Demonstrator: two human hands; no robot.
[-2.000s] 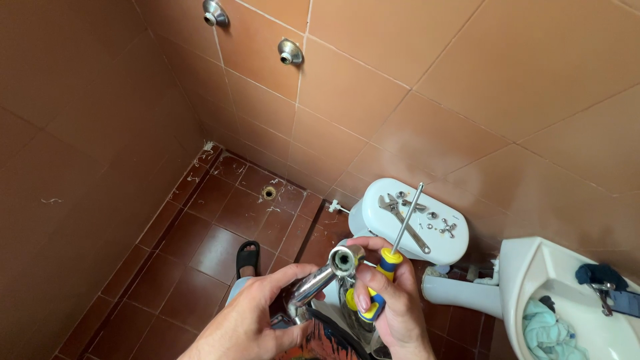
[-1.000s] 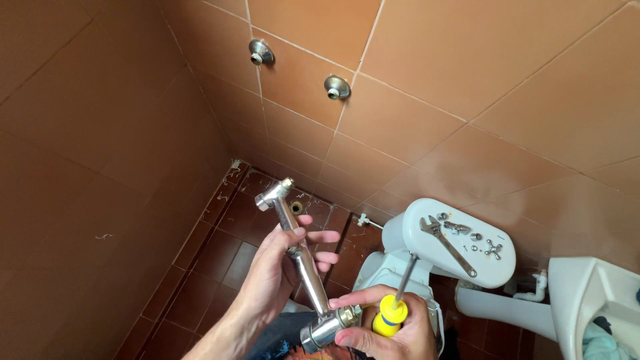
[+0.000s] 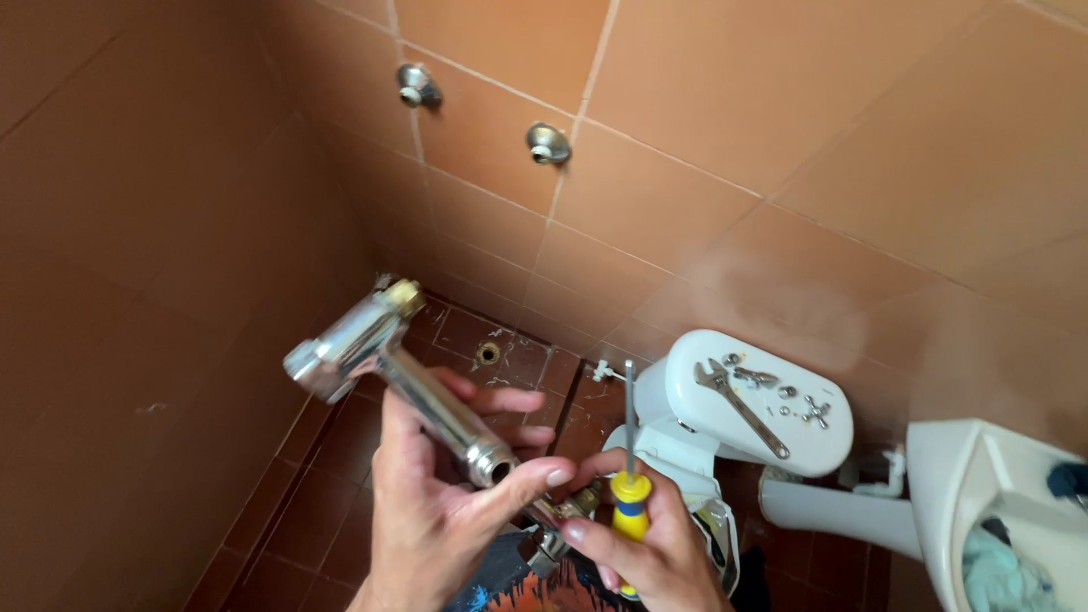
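A chrome two-handle mixer tap body (image 3: 425, 399) slants across the lower middle, blurred by motion. Its far end carries a brass valve part (image 3: 405, 297); a threaded outlet faces down near its middle. My left hand (image 3: 450, 493) cradles the body from beneath, thumb by the outlet. Near the lower end, by another brass fitting (image 3: 580, 501), are the fingers of my right hand (image 3: 650, 527), which also holds a screwdriver (image 3: 631, 493) with a yellow and blue handle, shaft pointing up. Two chrome wall connections (image 3: 417, 86) stick out of the tiled wall above.
On the white toilet cistern lid (image 3: 697, 425) lie an adjustable wrench (image 3: 739, 408), a cross handle (image 3: 816, 412) and several small metal parts. A washbasin (image 3: 935, 493) with a light green cloth (image 3: 1003, 569) stands at the right. A floor drain (image 3: 487, 354) shows near the wall.
The tap body, stretched between both hands a second ago, has turned so its threaded outlet shows. The screwdriver stays in my right hand. The view has shifted.
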